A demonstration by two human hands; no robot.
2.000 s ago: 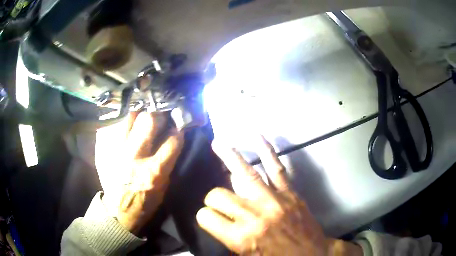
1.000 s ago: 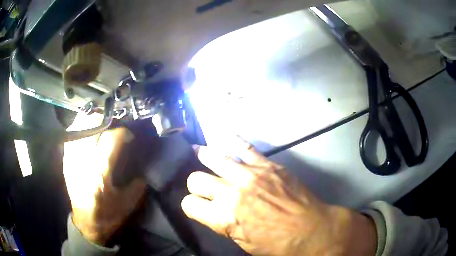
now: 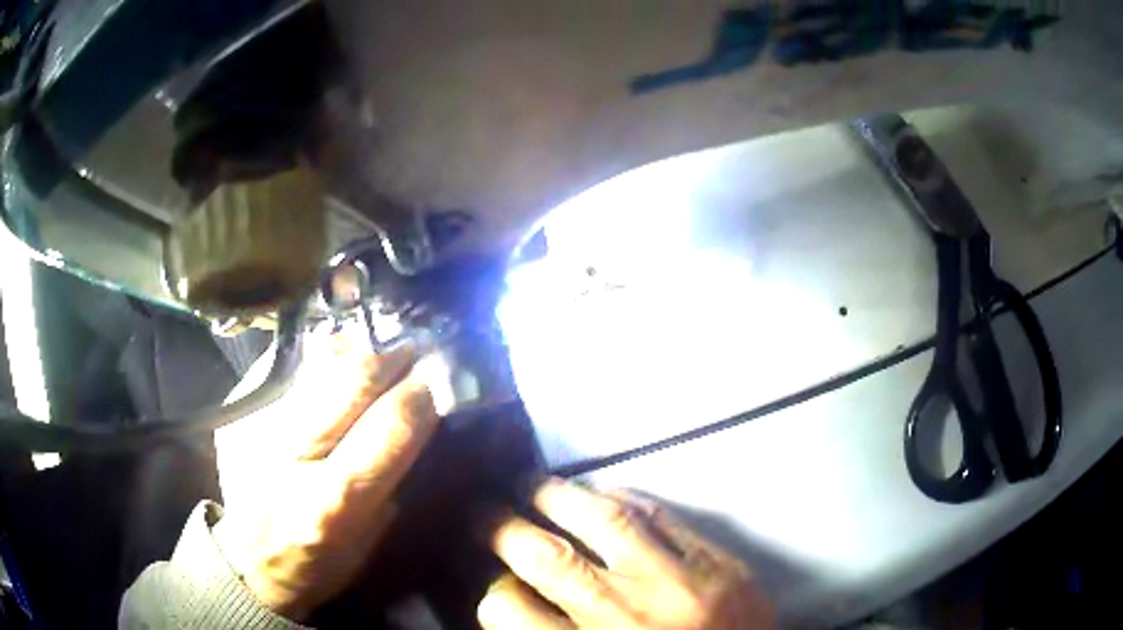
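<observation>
Dark cloth [image 3: 450, 498] lies on the machine bed, below the needle area, between my hands. My left hand [image 3: 314, 474] is at the left of the needle area, fingers bent together with the fingertips close to the presser foot [image 3: 394, 326]; glare hides what the fingertips touch. My right hand [image 3: 616, 566] is at the bottom centre, cut off by the lower edge, its fingertips resting at the cloth's right edge. A small pale block [image 3: 452, 379] sits at the foot, just above the cloth.
Black-handled shears [image 3: 979, 332] lie at the right on the white machine bed [image 3: 739, 492]. The off-white machine head with blue lettering [image 3: 554, 99] fills the top. A tan ribbed knob [image 3: 253, 240] hangs at its left. Lamp glare washes out the bed beside the needle.
The view has shifted, showing more of the machine head. My left hand has moved up to the foot since one second ago. My right hand sits lower in the picture and nearer its bottom edge.
</observation>
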